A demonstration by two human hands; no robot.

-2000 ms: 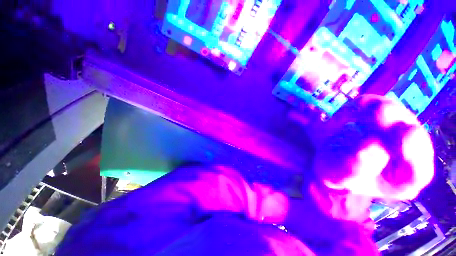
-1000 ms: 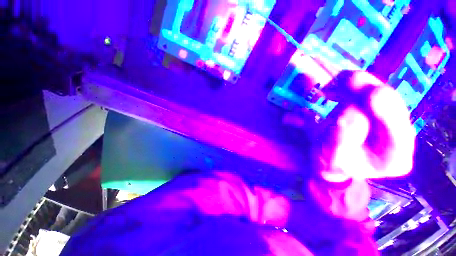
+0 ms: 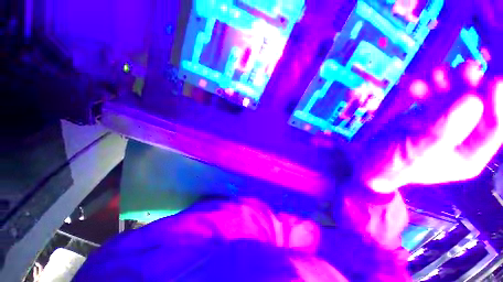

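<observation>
My right hand (image 3: pixel 441 140), overexposed white and magenta, is at the right edge with separated fingertips pointing up. Glare and the frame edge hide whether it holds anything. No thin tool shows now. Two large circuit boards glow cyan with pink-white spots: one at top centre (image 3: pixel 207 66) and one right of it (image 3: pixel 331 74). A third board (image 3: pixel 469 41) is partly visible above my fingertips. My hand is to the right of the middle board and apart from it. A sleeve crosses the bottom, but my left hand cannot be seen.
A raised magenta lip (image 3: pixel 220 148) runs diagonally below the boards. A green mat (image 3: pixel 157 179) lies in front of it. A metal rack (image 3: pixel 469 248) stands at lower right. A dark bin (image 3: pixel 102 206) and a white item (image 3: pixel 63 264) are at lower left.
My right hand has moved right, off the middle board, and its fingers have spread. The thin pale line from that hand to the boards no longer shows. The view has shifted slightly.
</observation>
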